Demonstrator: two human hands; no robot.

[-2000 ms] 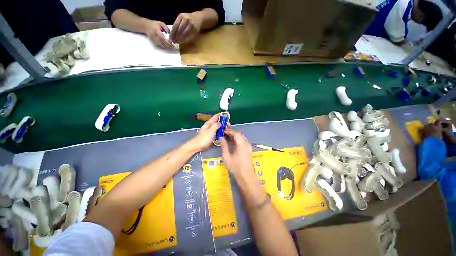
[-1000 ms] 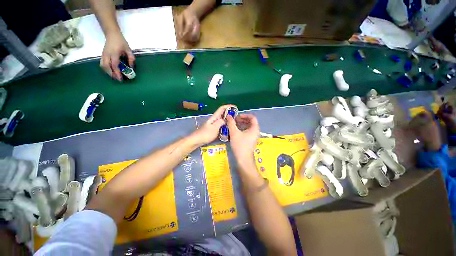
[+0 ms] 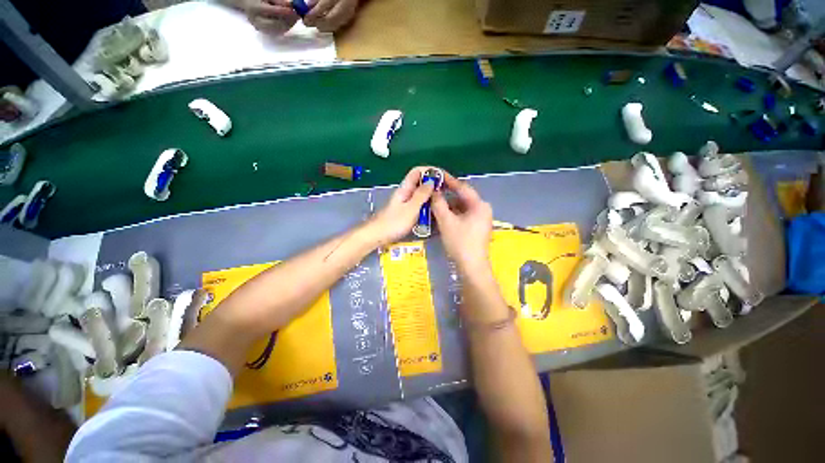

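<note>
My left hand (image 3: 404,210) and my right hand (image 3: 463,217) meet at the bench edge beside the green belt. Between them they hold a part-assembled unit (image 3: 423,215), a pale curved shell with blue showing inside, roughly upright in the picture. The fingers of both hands are at its upper end and cover part of it. Its lower end shows blue and a pale rim. What the fingertips touch inside is too small to tell.
A green belt (image 3: 298,118) crosses in front with spaced white shells and a brown-and-blue component (image 3: 341,170). Shell piles lie at right (image 3: 665,244) and left (image 3: 99,316). An open carton (image 3: 633,407) stands at lower right. Another person's hands (image 3: 303,13) are across the belt.
The opposite person's hand has left the belt and a white shell now lies there. My hands still hold the unit, now slightly higher and further right in view. The view has shifted.
</note>
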